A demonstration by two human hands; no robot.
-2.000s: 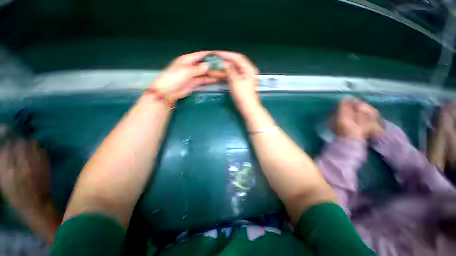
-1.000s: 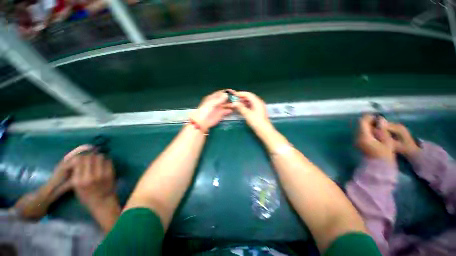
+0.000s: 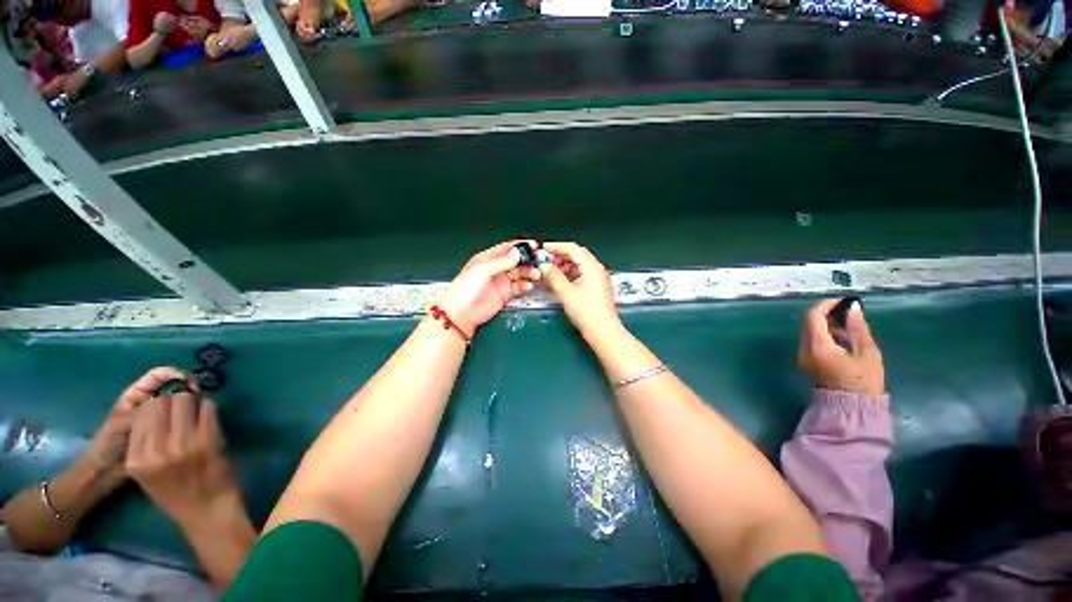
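My left hand (image 3: 491,286) holds a small black case (image 3: 526,253) between thumb and fingers, above the white edge rail. My right hand (image 3: 574,282) pinches a small pale, shiny piece (image 3: 543,258) right against the case. Whether the two are joined cannot be told. A clear plastic bag (image 3: 602,488) with yellow and silver bits lies on the green bench between my forearms. A faint clear piece (image 3: 515,321) lies on the bench just below my hands.
The white rail (image 3: 729,283) borders the dark conveyor belt (image 3: 658,176). A white post (image 3: 141,223) rises at left. Black cases (image 3: 210,354) lie near a left neighbour's hands. A right neighbour's hand (image 3: 844,347) holds a dark piece. A white cable (image 3: 1034,212) hangs at right.
The view has tilted up, showing the far line and its people. Both my hands stay together at the small unit. The right neighbour's hands have parted, with one now visible holding a dark piece.
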